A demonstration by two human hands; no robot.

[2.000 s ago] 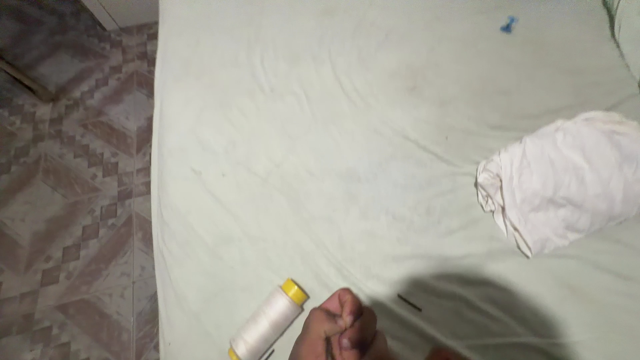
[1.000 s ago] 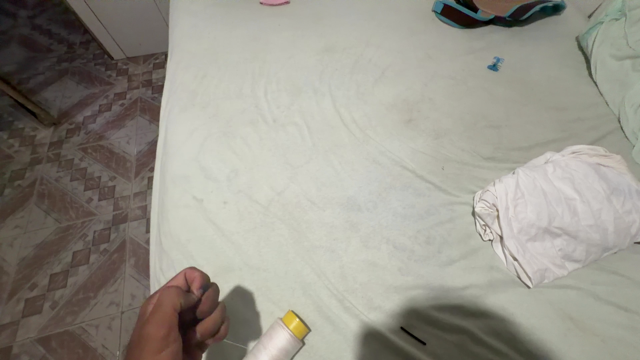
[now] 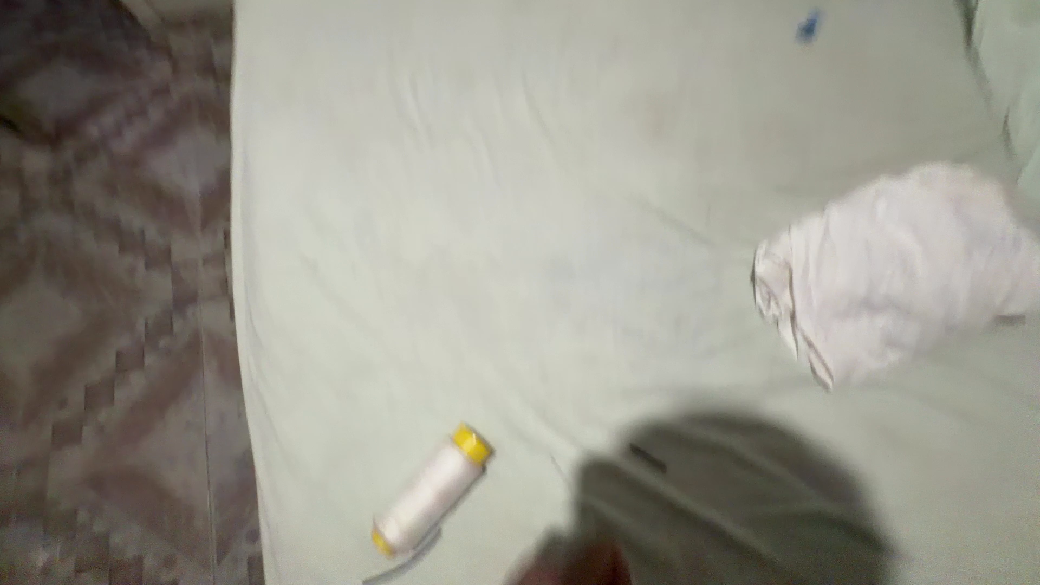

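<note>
Only a blurred bit of what seems to be my left hand [image 3: 573, 562] shows at the bottom edge. Its fingers cannot be made out, nor whether they hold anything. My right hand cannot be picked out. To the left of the visible hand, a spool of white thread [image 3: 431, 494] with yellow ends lies slanted on the pale green bed sheet [image 3: 504, 244]. A thin dark strip [image 3: 410, 561] lies beside the spool's lower end. Another short dark, thin piece [image 3: 648, 457] rests on the sheet, up and right of the hand, at the edge of a shadow.
A bundled white cloth [image 3: 910, 276] lies at the right. A small blue object [image 3: 808, 27] is near the top edge, and pale green fabric [image 3: 1007, 89] is at the upper right. Along the left, the sheet ends above a patterned tile floor [image 3: 106, 325].
A hand seen over the lower left one second ago is no longer there; a hand now shows at the bottom centre. The view has shifted, so the whole spool shows again.
</note>
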